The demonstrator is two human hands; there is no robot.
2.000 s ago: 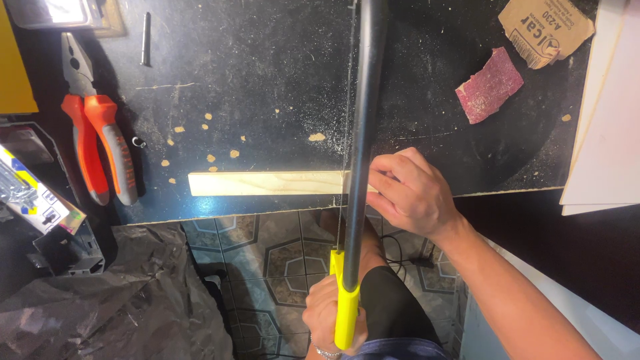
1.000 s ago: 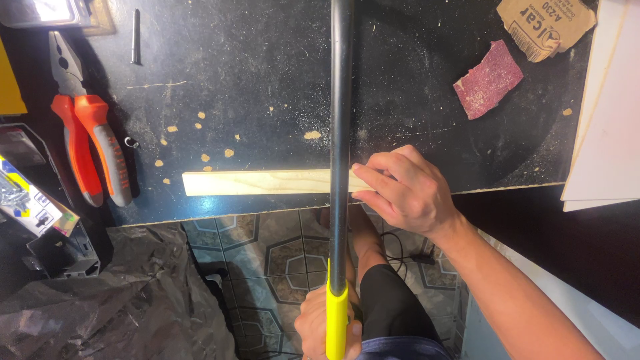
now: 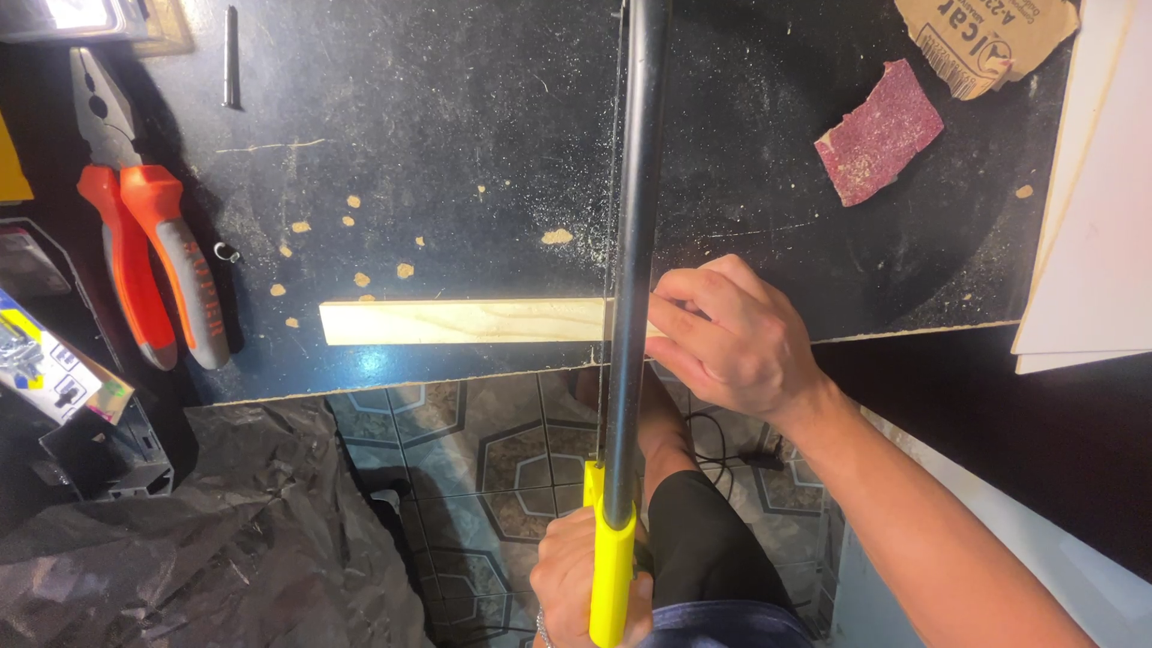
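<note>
My left hand (image 3: 576, 576) is closed around the yellow handle of a hacksaw (image 3: 639, 252) with a black tubular frame, at the bottom centre. Its thin blade shows just left of the frame and crosses a pale wooden strip (image 3: 468, 322) near the strip's right end. The strip lies flat along the near edge of the black tabletop. My right hand (image 3: 733, 337) pinches that right end between thumb and fingers, just right of the saw frame. The frame hides part of the strip, so the depth of any cut cannot be seen.
Orange-and-grey combination pliers (image 3: 153, 243) and a dark metal pin (image 3: 231, 58) lie left. Red sandpaper (image 3: 880, 135), torn brown backing paper (image 3: 981, 40) and white sheets (image 3: 1093, 225) are right. Black plastic (image 3: 207, 540) covers the lower left. Fine dust lies by the blade.
My left hand and the hacksaw handle are slightly nearer my body than two seconds ago. The blade, hidden behind the frame one second ago, shows again. My right hand keeps its hold on the strip.
</note>
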